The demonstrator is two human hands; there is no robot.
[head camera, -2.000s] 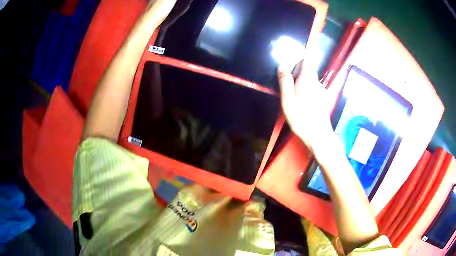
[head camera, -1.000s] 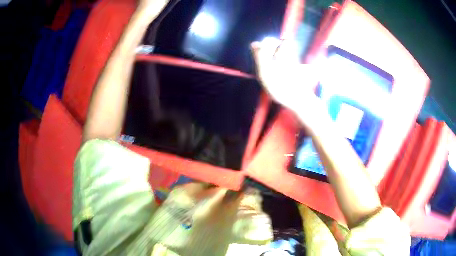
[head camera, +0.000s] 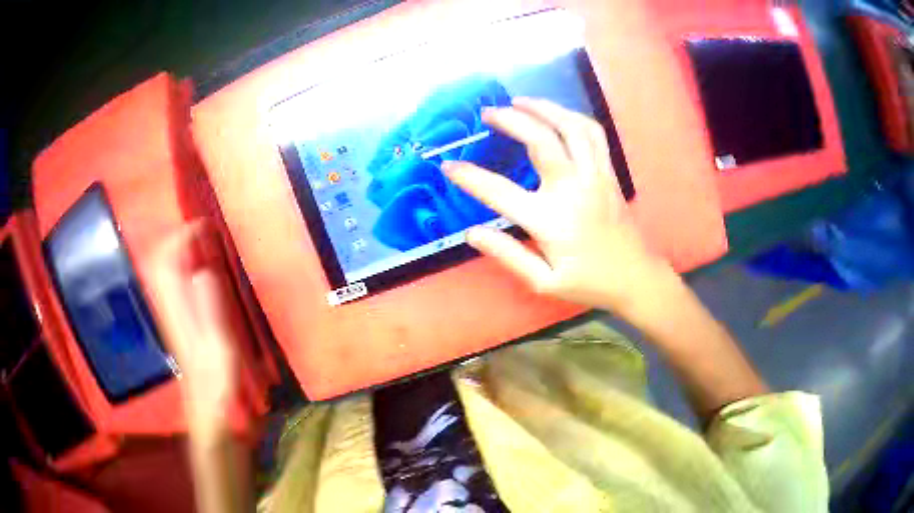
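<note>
A tablet computer with a lit screen lies in a red foam tray in front of me. It shows a blue swirl wallpaper, small icons along the left and a small pale window near the middle. A white barcode label is at its near left corner. My right hand is over the right half of the screen, fingers spread, holding nothing; whether the fingertips touch the glass cannot be told. My left hand is a blur at the left, beside the tray; its fingers cannot be made out.
Left of the tray, another tablet lies on red foam, with more dark screens at the left edge. At the right is a dark tablet in red foam. Grey floor with a yellow line and blue material show at right.
The view has swung to the lit tablet, now central. My right hand has come over its screen; my left hand has moved off the dark tablets' tray. The small window looks flatter.
</note>
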